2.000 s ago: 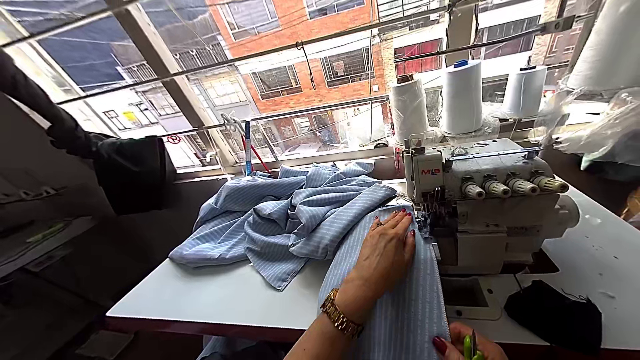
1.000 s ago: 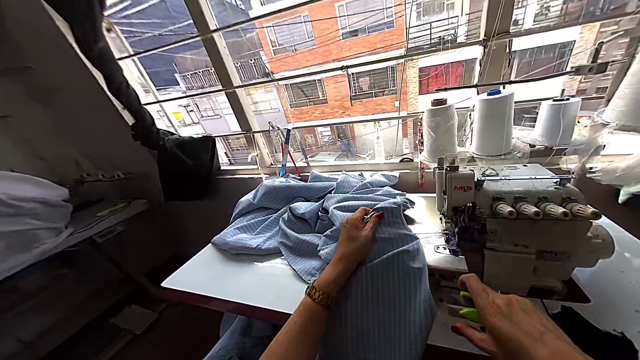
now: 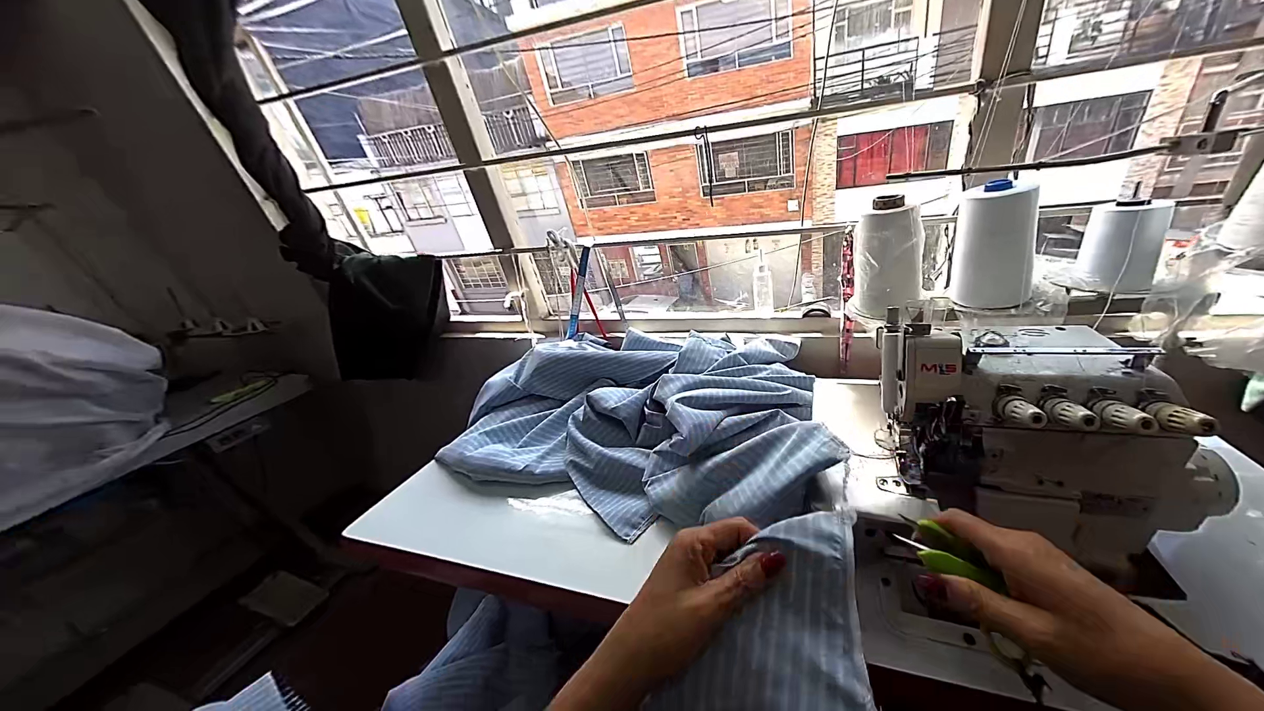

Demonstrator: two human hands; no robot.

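Observation:
Blue-and-white striped fabric (image 3: 711, 425) lies bunched on the white sewing table (image 3: 553, 543), and part of it hangs over the front edge. My left hand (image 3: 706, 583) pinches a fold of this cloth between thumb and fingers near the edge. My right hand (image 3: 1017, 583) holds green-handled thread snips (image 3: 953, 558), their blades pointing left toward the fabric's overlocked edge without touching it. Beyond the right hand stands a white overlock sewing machine (image 3: 1047, 434); the cloth lies to the left of its presser foot area.
White thread cones (image 3: 995, 242) stand behind the machine, some in clear plastic. A dark bag (image 3: 385, 316) hangs by the window at left. White cloth (image 3: 79, 395) lies on another table at far left. More striped fabric (image 3: 484, 662) hangs below the table edge.
The fabric, which lay at the machine's presser foot two seconds ago, is now away from it to the left. My left hand has come down nearer the table's front edge. The snips now show more fully.

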